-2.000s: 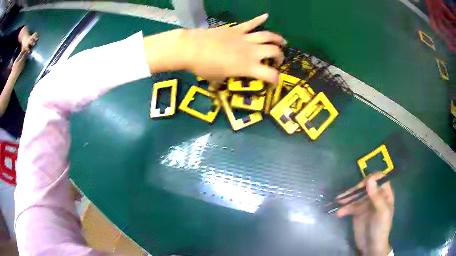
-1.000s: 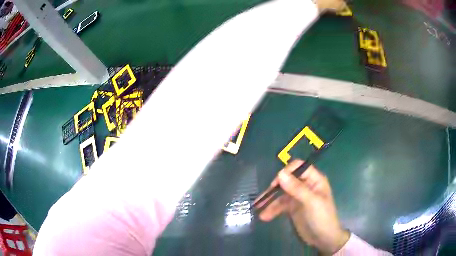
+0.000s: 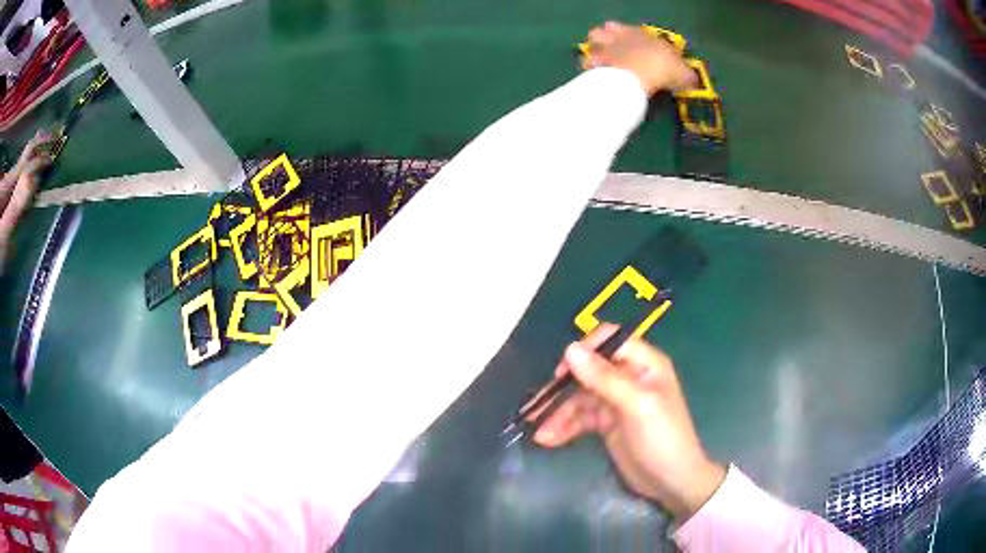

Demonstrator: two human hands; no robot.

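My right hand holds thin black tweezers, tips pointing down left above the green bench. A yellow-and-black device frame lies just beyond it, partly covered by the tweezers and fingers. My left hand reaches over the pale rail onto frames on the green strip; fingers lie over yellow pieces, and their grip cannot be told. Another frame lies beside that hand. A pile of frames lies at the left, partly hidden by my left sleeve.
The pale rail crosses behind the bench. A grey post stands at upper left. Another person's hand shows at the left edge. More frames lie at far right. A glary dotted sheet is at lower right.
The view has swung right since the earliest frame. My left hand has left the pile and crossed the rail, and now lies over frames on the strip. My right hand keeps the tweezers.
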